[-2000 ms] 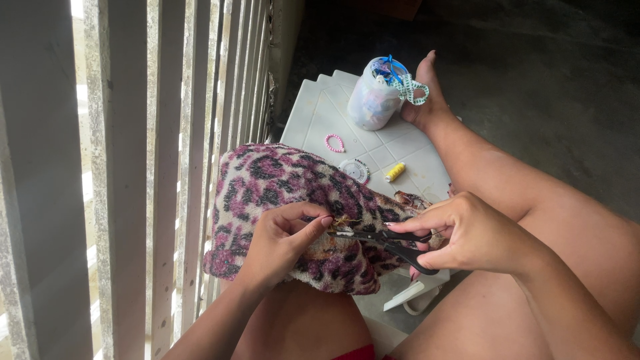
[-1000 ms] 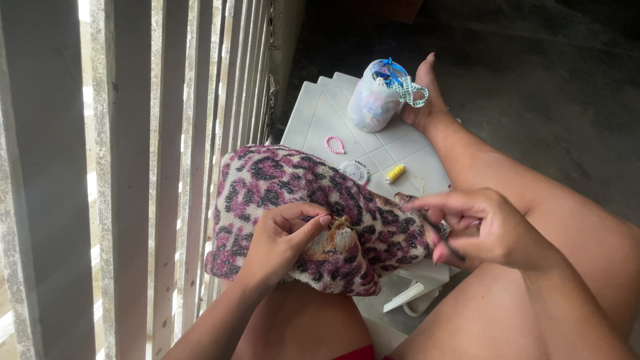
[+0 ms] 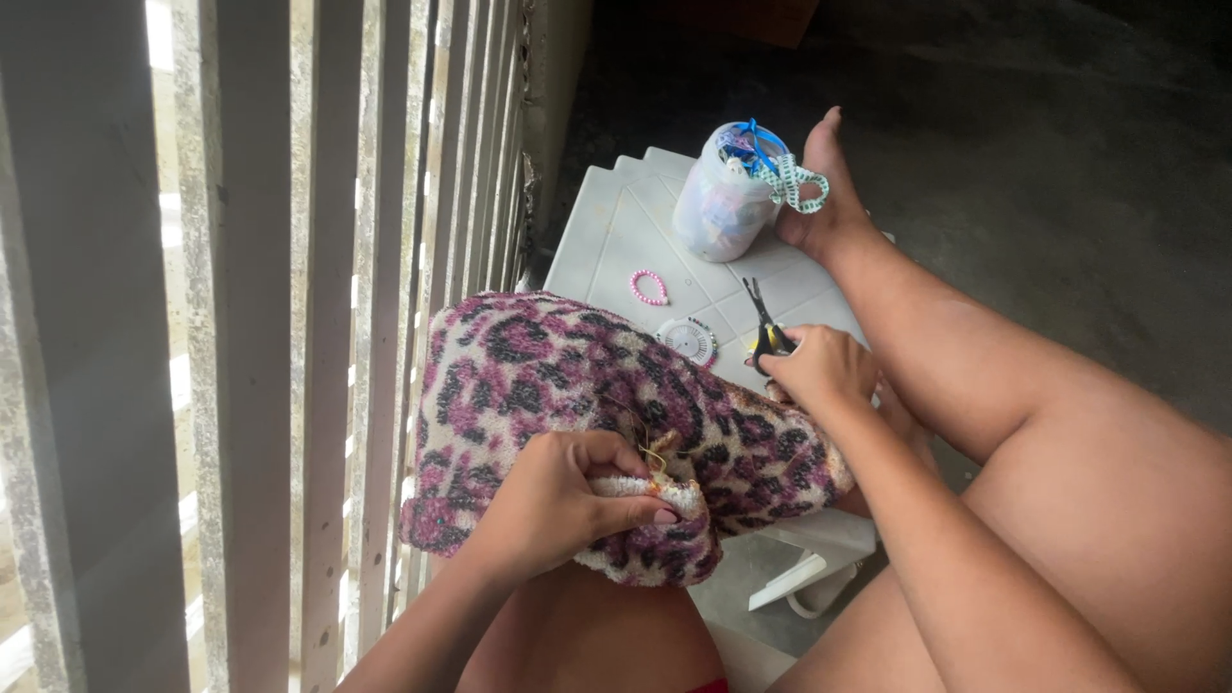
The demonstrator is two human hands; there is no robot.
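A fuzzy leopard-print cloth in purple, black and cream lies across my lap and the near edge of the stool. My left hand pinches a folded edge of it between thumb and fingers, beside yellow thread. Small black-handled scissors are in my right hand, over the stool, blades pointing away from me. A yellow thread spool lies mostly hidden behind the scissors. Left of them is a round pin wheel with coloured heads around its rim.
On the white plastic stool are a pink beaded bracelet and a translucent jar holding ribbons and trims. My bare foot rests beside the jar. White slats rise along the left side.
My right hand has moved away from the cloth, over the stool, with the scissors. The left hand now holds up a folded edge, where earlier a pale patch lay exposed beside its fingers.
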